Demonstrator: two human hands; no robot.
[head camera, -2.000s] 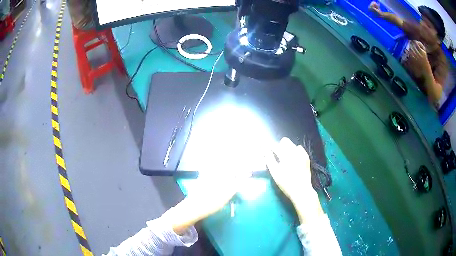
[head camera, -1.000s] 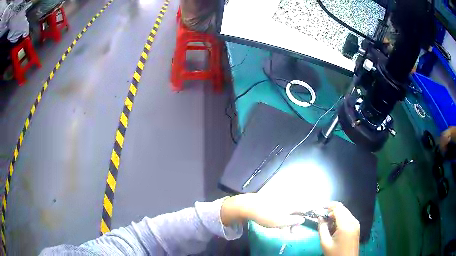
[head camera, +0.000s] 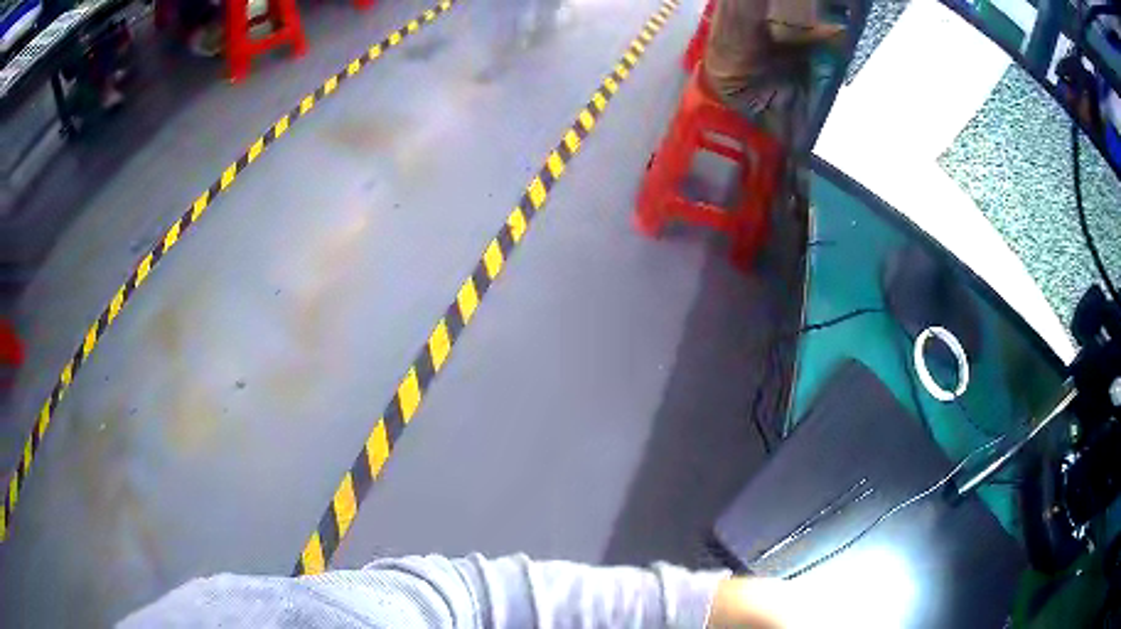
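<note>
My left hand (head camera: 768, 602) is at the bottom edge, right of the middle. Only the wrist and part of the hand show, and the rest is lost in white glare and cut off by the frame edge. A light grey sleeve (head camera: 529, 595) covers the forearm. My right hand is out of the picture. The black base plate (head camera: 848, 430) lies under the glare. Thin sticks, possibly tweezers (head camera: 818, 521), lie on it beside a thin lead (head camera: 904, 501). What my left hand holds cannot be seen.
The microscope (head camera: 1067, 492) is cut off at the right edge. A white ring (head camera: 923, 364) and a bright monitor (head camera: 947, 148) are on the teal bench (head camera: 848, 264). A person sits on a red stool (head camera: 711, 166). Yellow-black tape (head camera: 467, 299) crosses the floor.
The view has swung left, so bench and microscope have shifted right in the picture. My right hand and the dark piece between the hands have left the view.
</note>
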